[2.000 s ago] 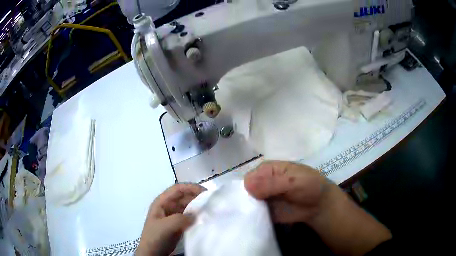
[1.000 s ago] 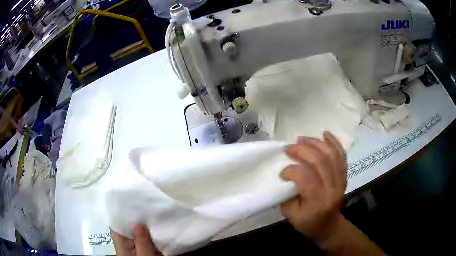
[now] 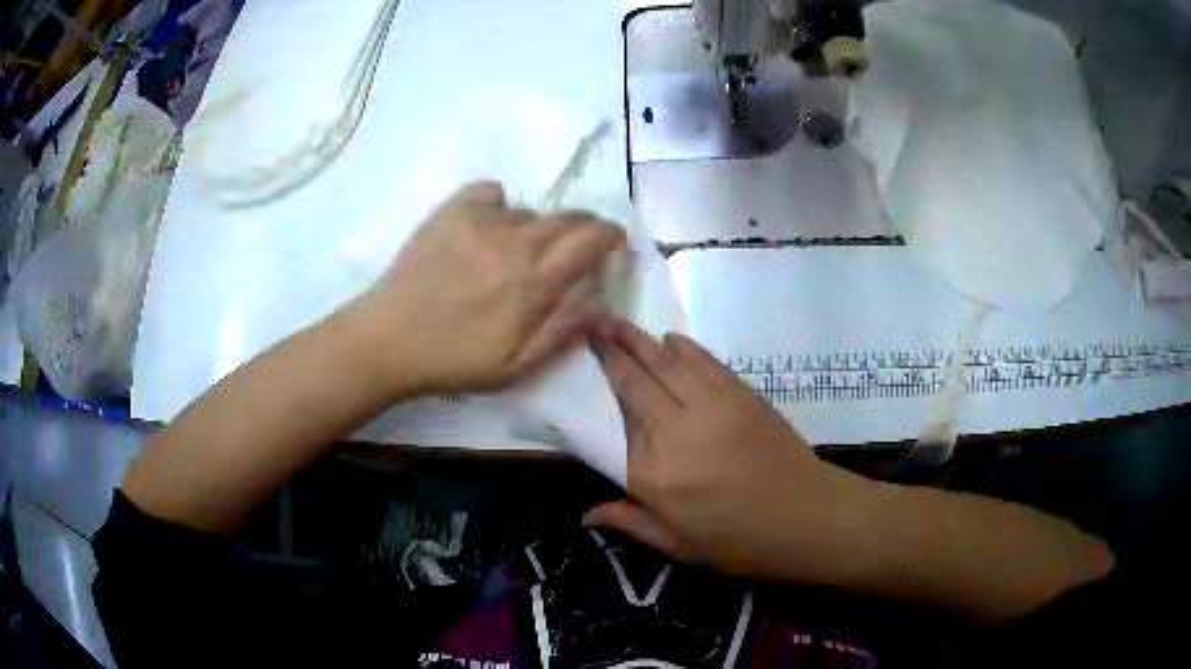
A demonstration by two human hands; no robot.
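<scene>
A white fabric panel (image 3: 575, 399) lies at the table's front edge, left of the needle plate, partly hidden under my hands. My left hand (image 3: 503, 288) presses on it from the left, slightly blurred, with its fingers over the cloth. My right hand (image 3: 699, 438) holds its right side, with its fingertips close to my left fingers and its thumb low by the panel's edge. The needle and presser foot (image 3: 737, 98) stand over the shiny needle plate (image 3: 692, 124), apart from the cloth.
A pile of cut white pieces (image 3: 993, 157) lies right of the needle. Curved folded pieces (image 3: 281, 118) lie at the far left. A printed ruler (image 3: 862, 379) runs along the front edge. A thin strip (image 3: 960, 379) hangs at that edge. A plastic bag (image 3: 92, 301) sits beyond the table's left side.
The view has tilted down. The panel, spread wide between my hands a second ago, is now lower and bunched or folded on the table. My hands have come together over it.
</scene>
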